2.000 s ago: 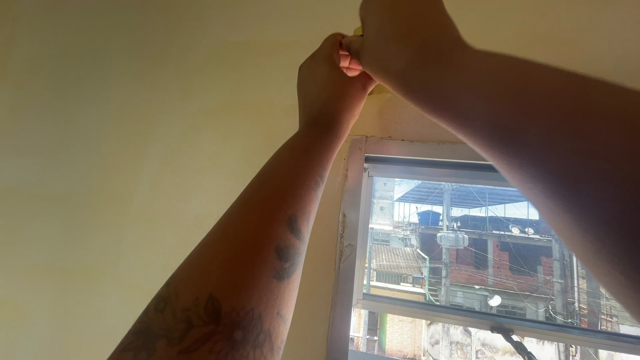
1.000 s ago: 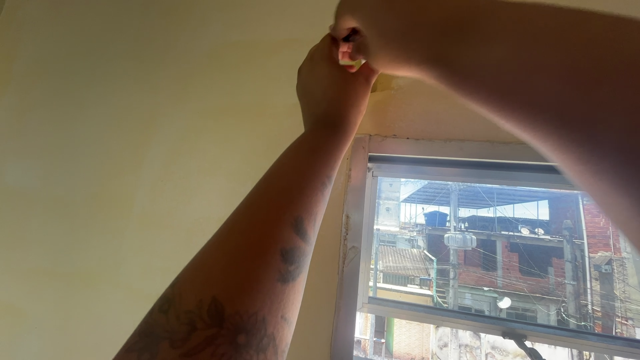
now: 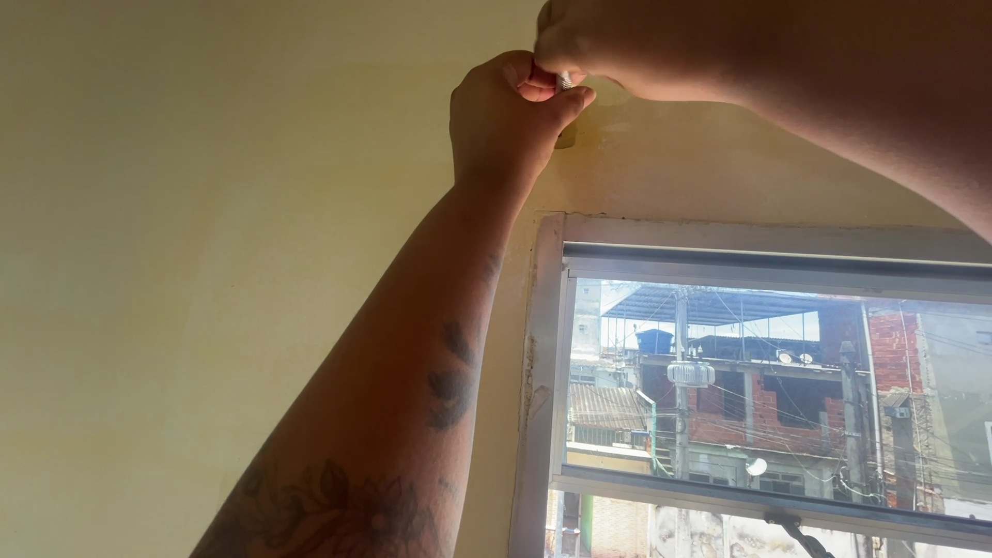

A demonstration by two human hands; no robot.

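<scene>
Both my hands are raised and close together near the wall above the window. My left hand [image 3: 511, 116] has its thumb and fingers closed around a small pale threaded piece [image 3: 565, 80], of which only a bit shows. My right hand [image 3: 577, 46] sits against the top of that piece, its fingers bent and mostly turned away, so what it grips is hidden. Behind the left thumb, part of a small dark yellowish opening or fitting [image 3: 567, 137] shows on the wall.
A pale window frame [image 3: 546, 310] fills the lower right, with chipped edges and a dark latch arm [image 3: 798, 535] at its lower bar. Brick buildings and cables stand outside. The yellowish plain wall [image 3: 194, 232] spans the left side.
My right hand and forearm have turned and shifted at the fingers of my left hand. The pale piece between them shows now and was hidden two seconds ago.
</scene>
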